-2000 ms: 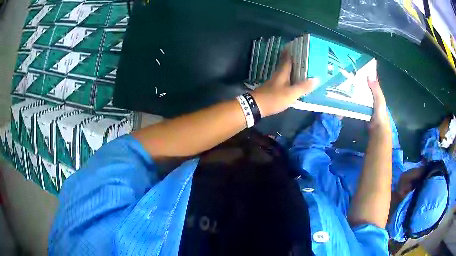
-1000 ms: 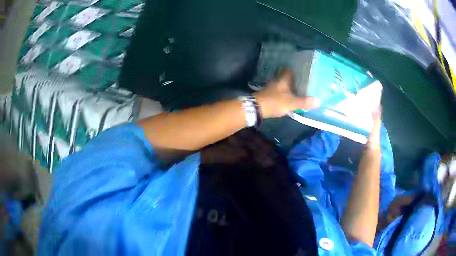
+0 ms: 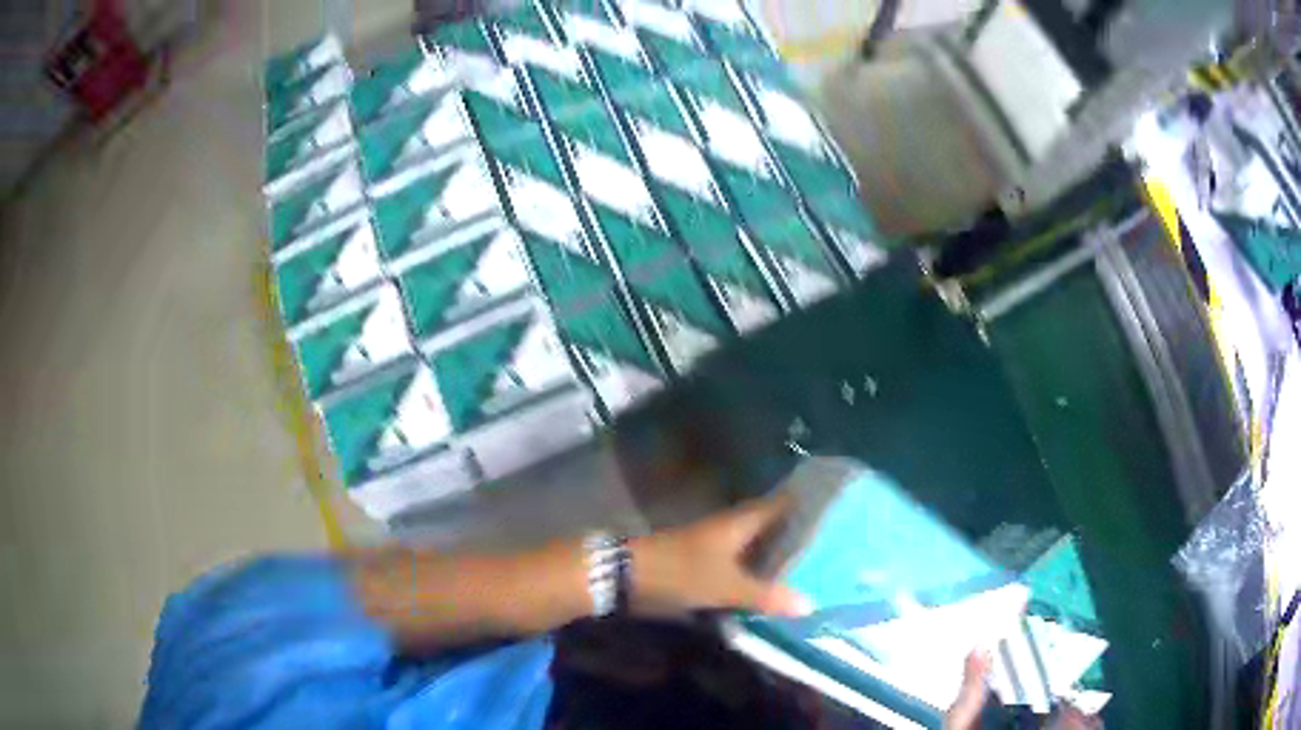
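A thick handful of flat boxes (image 3: pixel 892 549), teal with a white triangle, is between my hands near the bottom of the view. My left hand (image 3: pixel 713 563), with a band at the wrist, grips its left end, thumb on top. My right hand (image 3: pixel 973 696) holds its lower right side, mostly cut off by the bottom edge. More teal and white boxes (image 3: pixel 1067 606) lie just beyond its right side. The large stack (image 3: pixel 571 186) of green and white boxes stands at the upper left, in rows. The picture is blurred.
The dark green table top (image 3: pixel 885 378) lies between the stack and the held boxes. A belt or bench (image 3: pixel 1113 342) with a metal edge and yellow tape runs at the right. Crumpled clear film (image 3: pixel 1224 549) is at far right. A red object (image 3: pixel 103 60) stands on the pale floor.
The view has swung left towards the big stack, which now fills the upper middle. The handful of boxes, still held in both hands, now appears lower. The neighbouring worker has left the view.
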